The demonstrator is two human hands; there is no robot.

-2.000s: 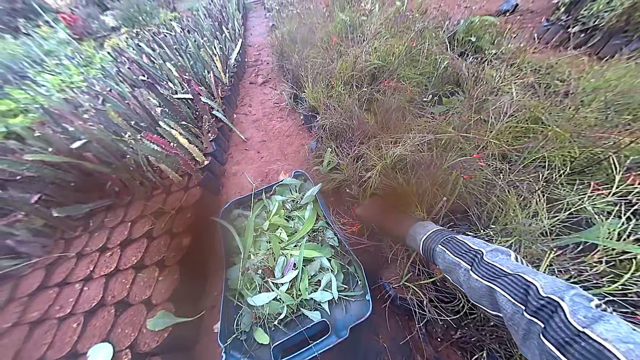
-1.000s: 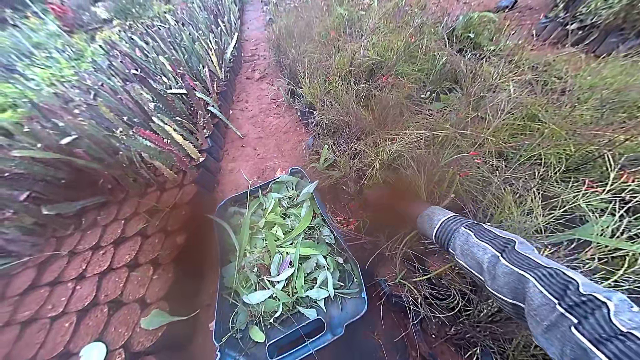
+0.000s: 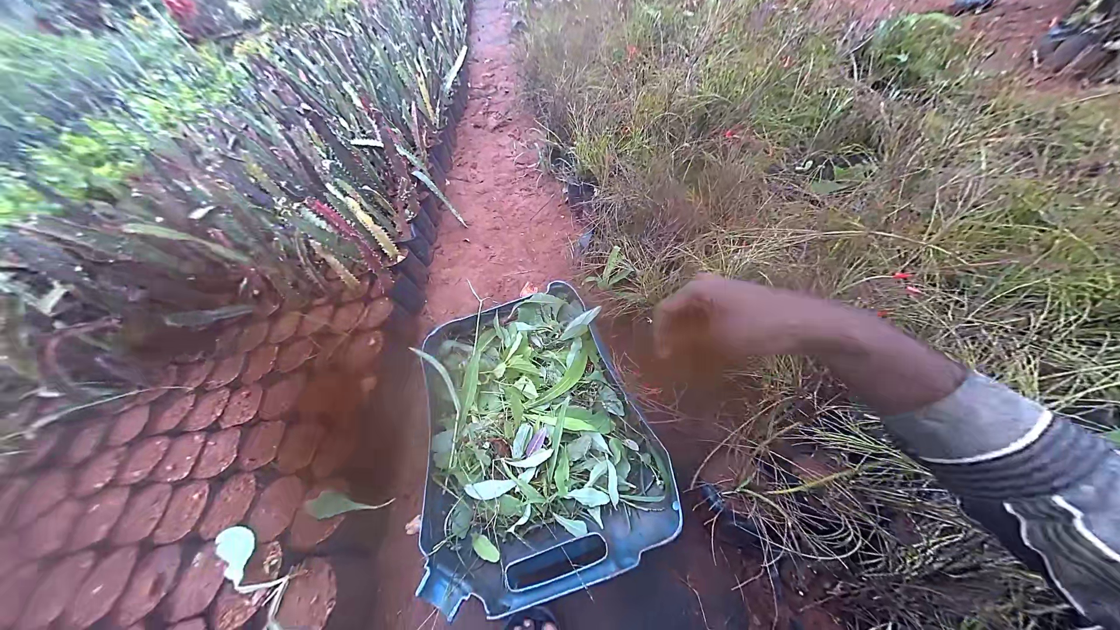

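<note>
My right hand (image 3: 704, 319), blurred by motion, reaches in from the right in a grey sleeve with white stripes. It is just right of a blue plastic container (image 3: 577, 573) with a cut-out handle, near the edge of the fine-leaved plants (image 3: 787, 227). Whether its fingers hold anything cannot be told. Pulled green leaves and stems (image 3: 534, 420) lie heaped in the container, which stands on the reddish soil path. My left hand is not plainly seen; a brown blur covers the area left of the container.
Soil-filled round pots (image 3: 201, 455) stand packed at the lower left, with loose leaves (image 3: 332, 505) on top. Upright succulent plants (image 3: 350, 157) in black bags line the left of the soil path (image 3: 507, 201). A foot tip shows at the bottom edge.
My right hand and forearm have come further into view, raised over the edge of the right-hand plants; before, mostly the sleeve showed with a blurred hand. The leaf-filled container has stayed in place.
</note>
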